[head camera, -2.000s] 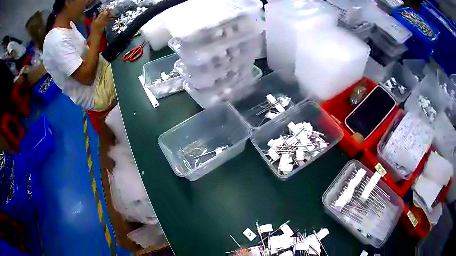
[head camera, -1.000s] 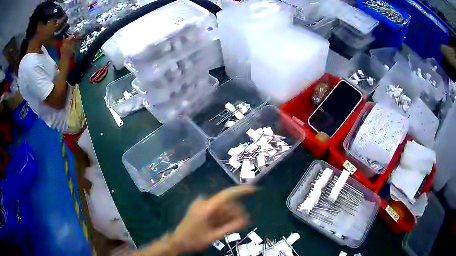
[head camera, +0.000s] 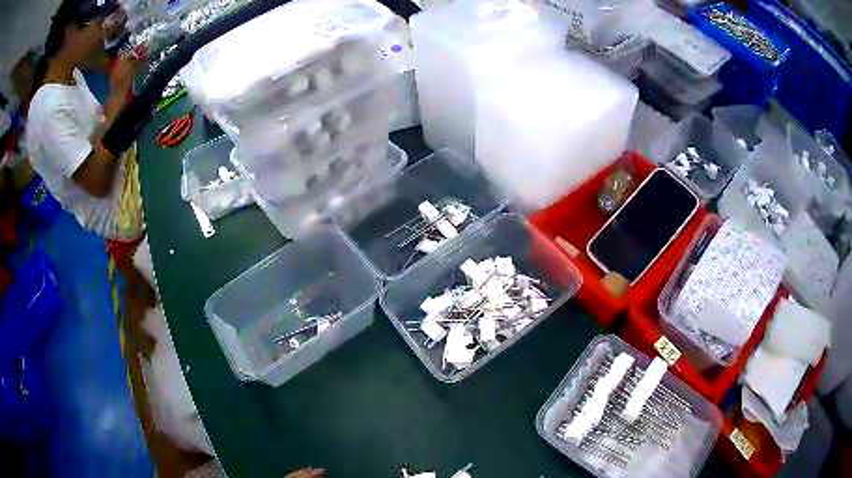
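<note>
A sliver of skin, likely my left hand (head camera: 305, 473), shows at the bottom edge, nearly all cut off. My right hand is not in view. A few tagged metal pins (head camera: 437, 473) show at the bottom edge, mostly cut off. A clear tub of tagged pins (head camera: 481, 308) stands mid-bench, heaped with white tags. A near-empty clear tub (head camera: 294, 308) with a few pins touches it on the left. A filled clear tub (head camera: 635, 411) at the lower right holds pins in rows with white strips on top.
Stacked clear tubs (head camera: 304, 121) stand behind, beside large white blocks (head camera: 556, 121). Another clear tub (head camera: 434, 224) holds tagged pins. Red bins (head camera: 560, 247) at right hold a smartphone (head camera: 645, 224) and white packets. Red-handled scissors (head camera: 176, 130) lie far left. A person (head camera: 79, 131) works beyond.
The hand that reached over the bench one second ago has drawn back to the bottom edge. The view has shifted, and the loose pin pile now sits mostly below the frame.
</note>
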